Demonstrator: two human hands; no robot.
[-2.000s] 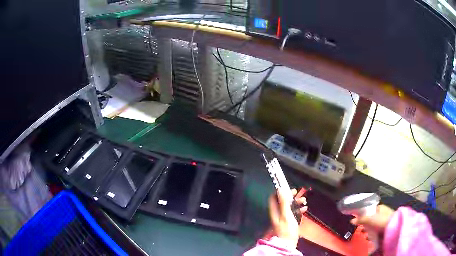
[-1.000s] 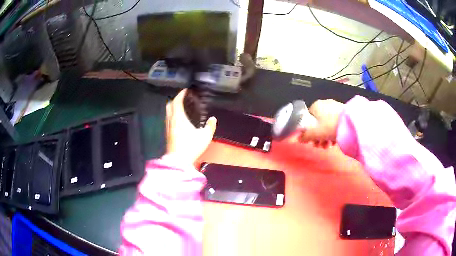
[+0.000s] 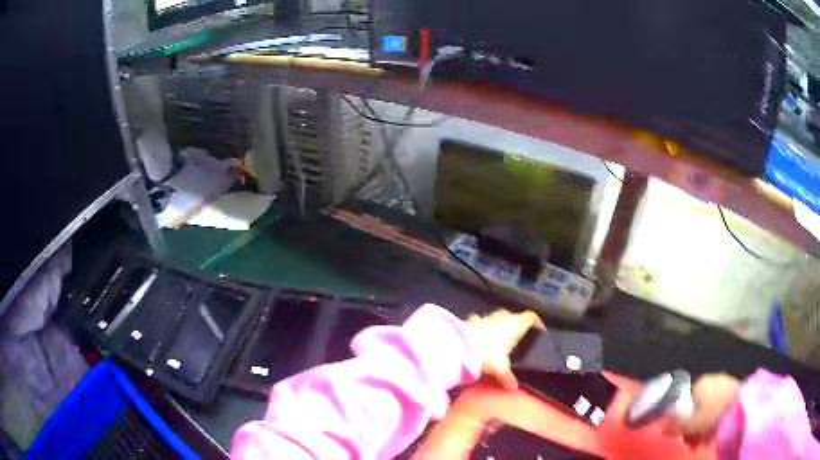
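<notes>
My left hand (image 3: 505, 345) holds the left end of a dark phone (image 3: 547, 349) with a small white sticker near its right end. The phone is above or overlapping another black phone (image 3: 562, 392) with white stickers on the orange-red mat (image 3: 467, 417). The contact between them is unclear. My right hand (image 3: 710, 406) grips the barcode scanner (image 3: 659, 398), its rounded white and grey head beside the phones. Part of another dark phone (image 3: 526, 445) shows at the bottom edge. My left sleeve covers part of the trays.
Black trays (image 3: 227, 388) with labelled phones stand in a row at left. A blue crate (image 3: 85, 404) is at lower left. A white power strip (image 3: 521, 277) and a dark panel (image 3: 512, 199) are behind the mat. Papers (image 3: 232, 210) lie at back left. A shelf is above.
The view swung right, then back left. My left hand held dark phones on edge; now it holds a phone flatter over the mat's far phone. The scanner stays in my right hand.
</notes>
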